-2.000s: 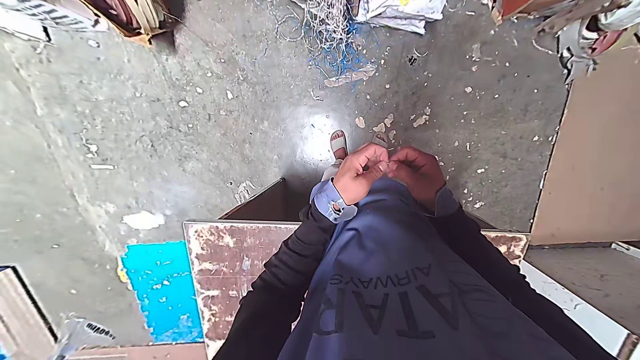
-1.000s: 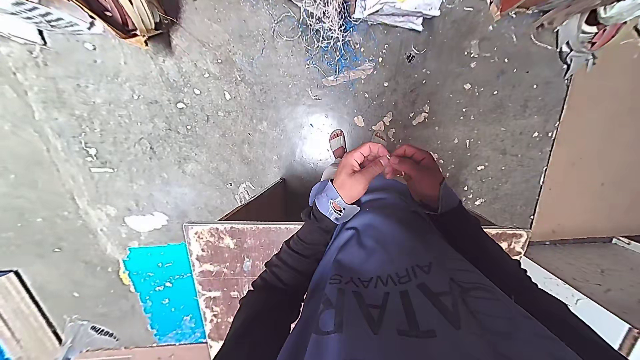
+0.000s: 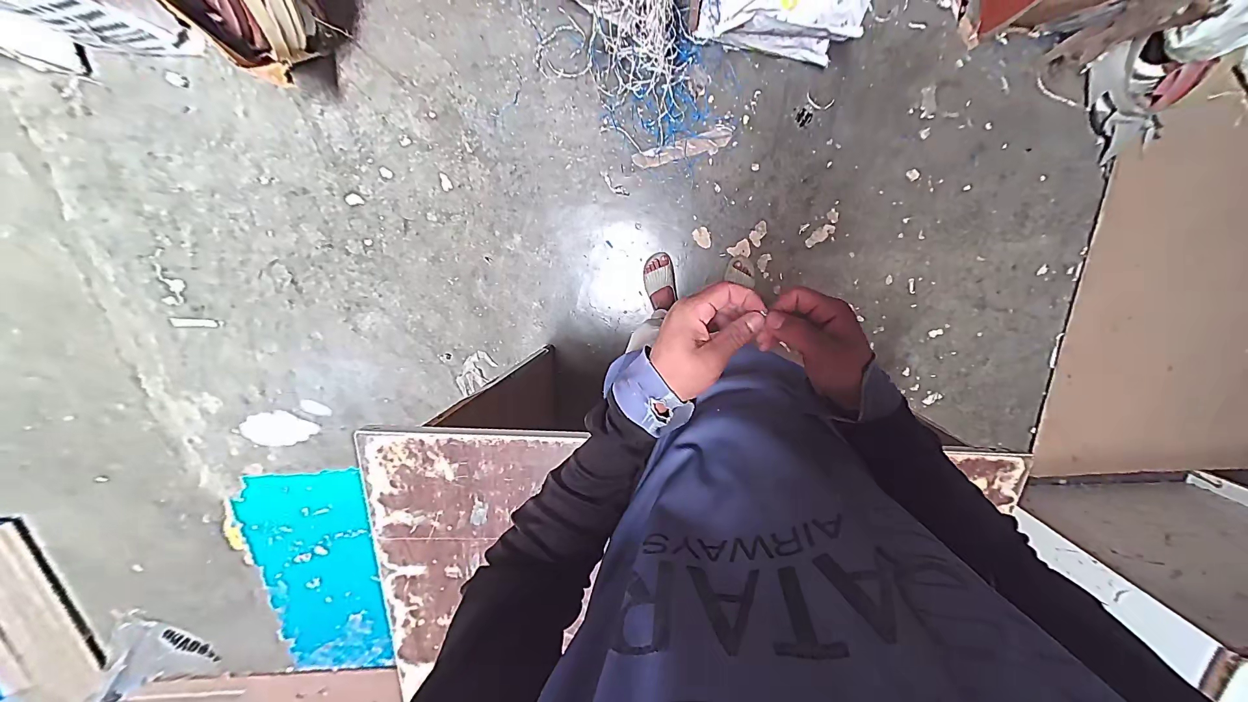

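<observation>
My left hand (image 3: 704, 339) and my right hand (image 3: 819, 341) meet at the fingertips in front of my waist, just above the blue printed shirt (image 3: 780, 507). Thumbs and forefingers are pinched together on both hands. Whether something small or thin lies between the fingertips is too unclear to tell. The blue cuff (image 3: 648, 392) at my left wrist is torn and sticks out of a dark sleeve. Beyond my hands, my feet in light sandals (image 3: 660, 278) stand on the concrete floor.
A worn brown board (image 3: 458, 517) lies behind my arms, beside a bright blue patch (image 3: 317, 565) on the floor. Tangled white and blue string (image 3: 648, 73) lies ahead, near a white sack (image 3: 785, 24). An open carton (image 3: 268, 39) stands far left; a tan panel (image 3: 1150, 292) is at right.
</observation>
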